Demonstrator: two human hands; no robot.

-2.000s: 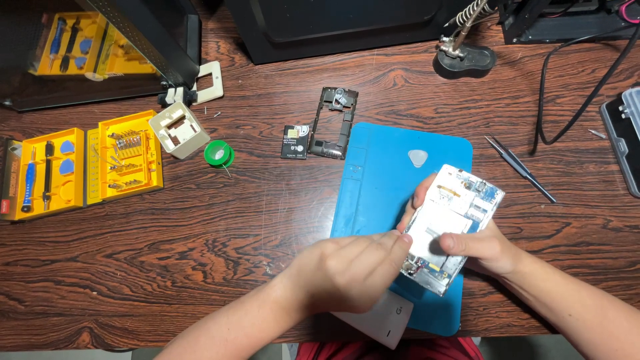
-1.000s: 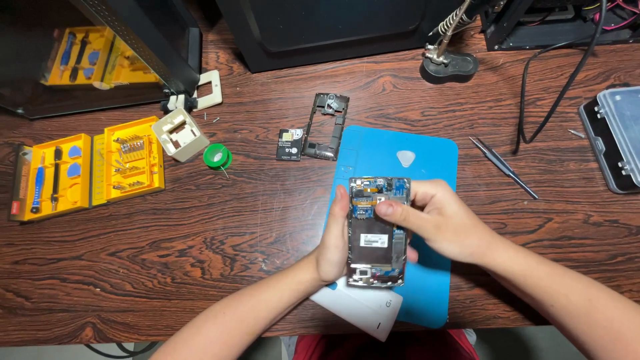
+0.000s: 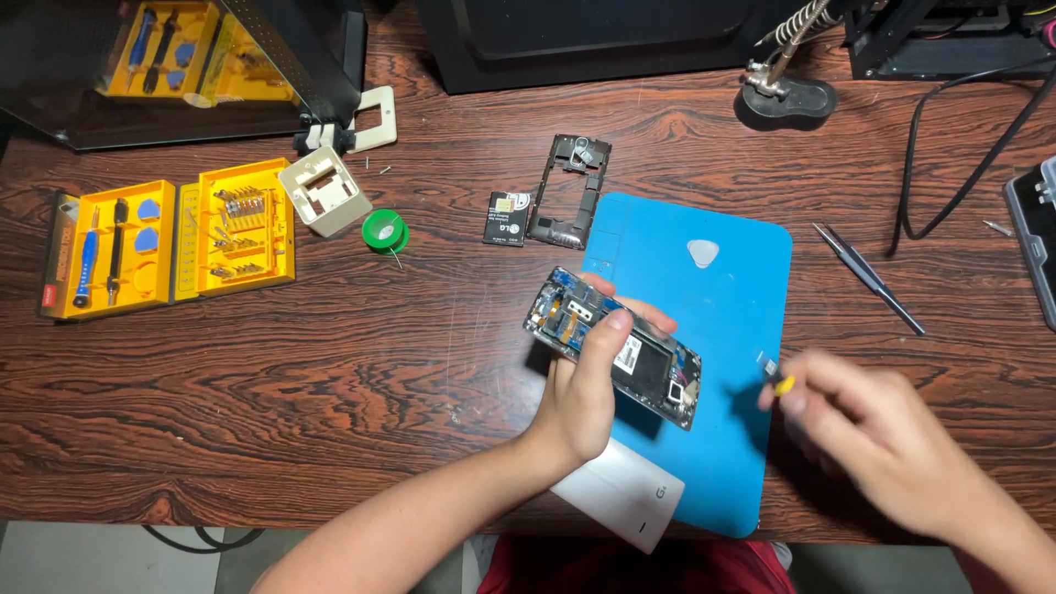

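My left hand (image 3: 590,379) grips an opened smartphone (image 3: 615,346), its circuit board and inner frame facing up, tilted above a blue silicone mat (image 3: 726,289). Between the fingertips of my right hand (image 3: 858,437), over the mat's right edge, is a small part (image 3: 775,375), partly yellow with a metallic end, perhaps a camera module; it is slightly blurred. The white back cover (image 3: 623,495) lies under my left wrist, partly on the mat. A grey-white triangular pick (image 3: 703,252) rests on the mat. Beyond the mat lie the phone's dark mid-frame (image 3: 572,191) and an LG battery (image 3: 506,219).
Tweezers (image 3: 870,280) lie right of the mat. At the left are a yellow screwdriver kit (image 3: 169,239), a beige plastic box (image 3: 324,191) and a green solder spool (image 3: 385,231). A black stand base (image 3: 785,103), a cable (image 3: 907,181) and a parts case (image 3: 1035,239) occupy the right side.
My right hand has left the phone and moved right with the small part in its fingers. The phone has turned in my left hand and now slants down to the right.
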